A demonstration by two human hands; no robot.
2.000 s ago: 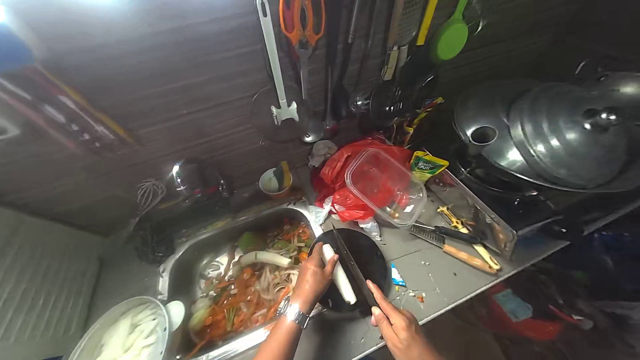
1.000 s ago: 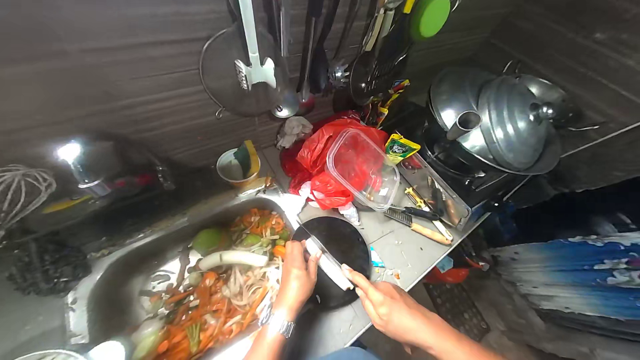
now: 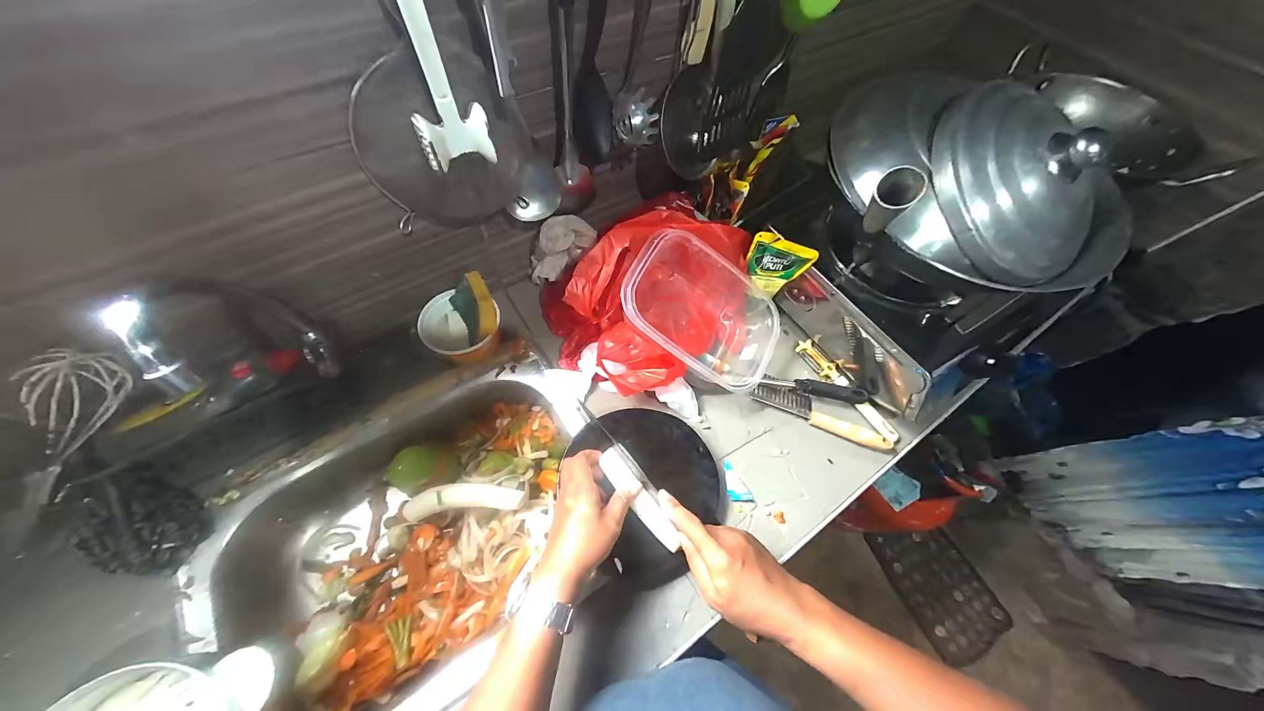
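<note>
A peeled white radish [image 3: 642, 499] lies over a round black cutting board [image 3: 681, 454] on the tiled counter. My left hand [image 3: 585, 518] wears a wristwatch and holds the radish from the left side. The handle of a knife is in my right hand [image 3: 731, 568], at the lower end of the radish, with the blade [image 3: 607, 434] along the radish's right side. Left of the board, the steel sink [image 3: 257, 533] holds orange and pale vegetable peelings [image 3: 405, 612], a long white piece [image 3: 464, 501] and a green round vegetable [image 3: 415, 467].
A clear plastic container [image 3: 701, 308] rests against a red plastic bag [image 3: 602, 286] behind the board. To the right are a wooden-handled brush or grater [image 3: 839, 425], a tray [image 3: 913, 390] of utensils and lidded metal pots [image 3: 1017, 188]. A cup [image 3: 454, 336] with a sponge stands behind the sink.
The view has shifted. Two seconds ago the knife was a little apart from the radish, to its right; it is now against it. Both hands remain at the board.
</note>
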